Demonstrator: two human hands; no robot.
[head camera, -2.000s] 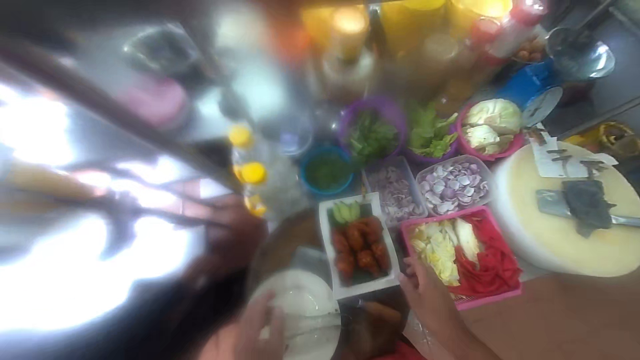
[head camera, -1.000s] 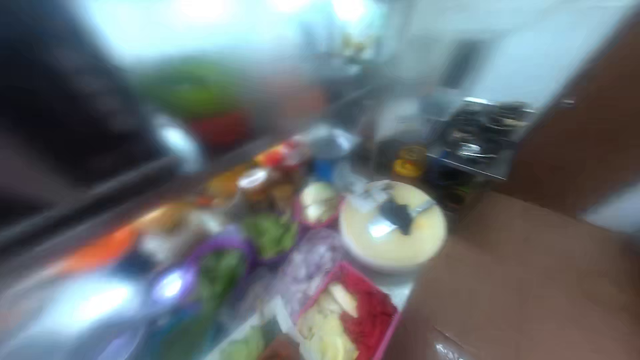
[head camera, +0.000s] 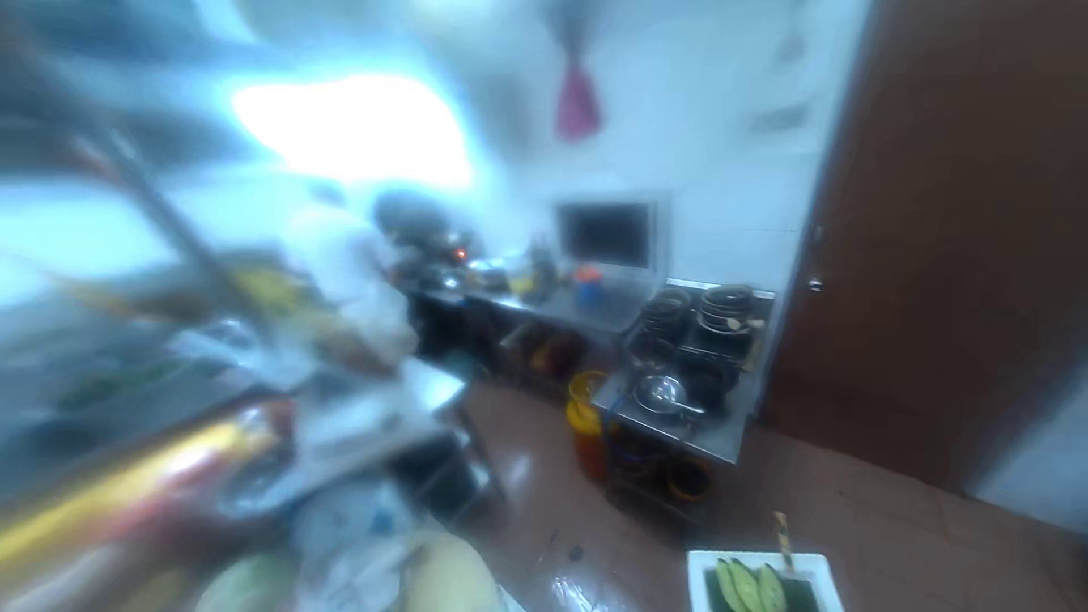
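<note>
A white rectangular dish (head camera: 699, 571) shows at the lower edge, cut off by the frame. Green slices (head camera: 747, 586), perhaps cucumber, lie in it on a dark green leaf, and a patterned stick stands up at its back. Neither of my hands is visible, so whether one of them holds the dish cannot be told. At the lower left, the rounded cream-coloured block (head camera: 449, 574) is blurred.
A steel stove table (head camera: 722, 438) bears stacked pans and a ladle. Beside it stands a yellow gas cylinder (head camera: 585, 416). A brown door (head camera: 926, 255) is at the right. A person in white (head camera: 348, 263) stands at a counter on the left. The reddish floor (head camera: 527, 484) looks shiny.
The view has swung far to the right, from the food containers to the stove and door. My hands, seen two seconds ago by the white dish and a round plate, are out of view.
</note>
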